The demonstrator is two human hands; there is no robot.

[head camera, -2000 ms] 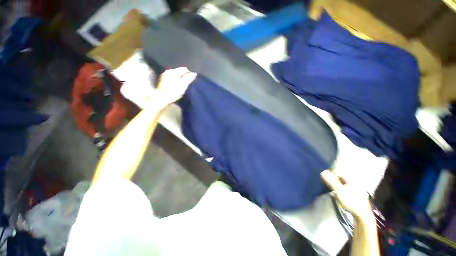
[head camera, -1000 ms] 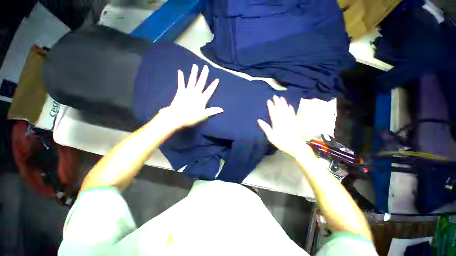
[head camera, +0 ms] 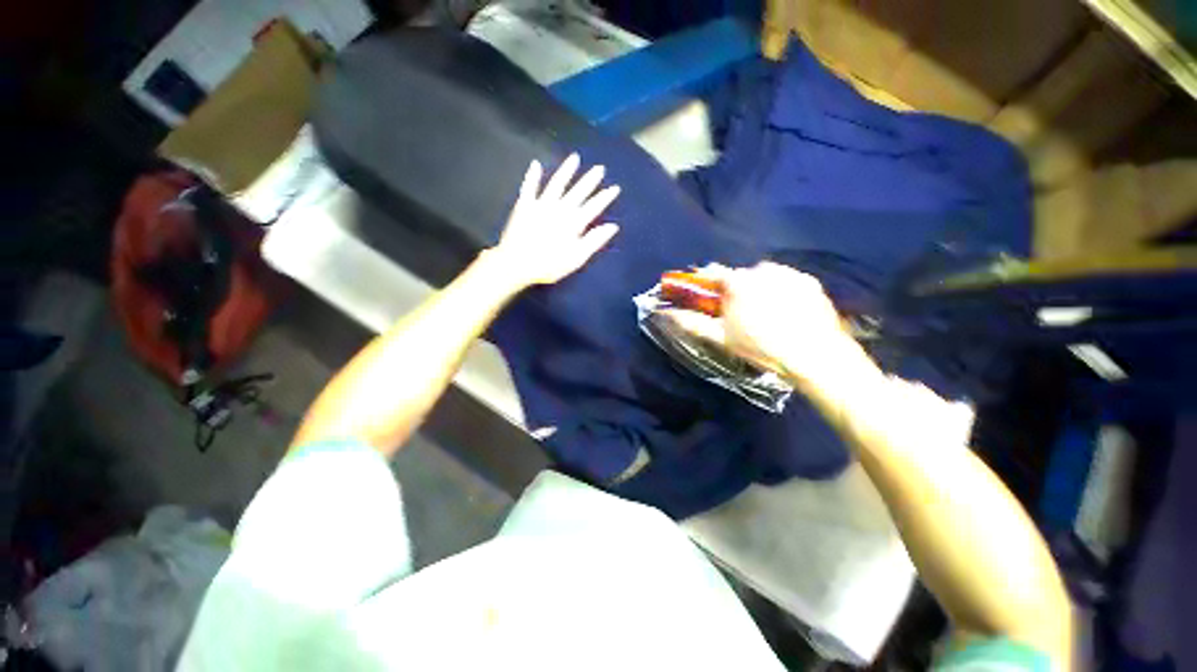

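Note:
A navy garment [head camera: 591,335] lies over the dark grey padded form [head camera: 420,118], with its loose lower part bunched on the near side. The form's rounded bare end points to the upper left. My left hand [head camera: 558,230] lies flat with fingers spread on the garment near its left edge. My right hand [head camera: 777,315] grips the steam iron [head camera: 709,344] by its red-orange handle. The iron's silver body is over the middle of the garment; my hand covers part of it. I cannot tell whether its sole touches the cloth.
A rumpled navy pile [head camera: 880,184] lies behind the form. A blue beam [head camera: 656,68] is at the back. The pale table [head camera: 820,558] shows along the near side. A brown carton [head camera: 250,118] stands at its left end. A red bag [head camera: 190,282] is on the floor at left. Blurred dark lines run off right.
My right hand has gone from lying flat on the garment to holding the iron, which was parked at the right. My left hand remains spread on the cloth. The view has turned.

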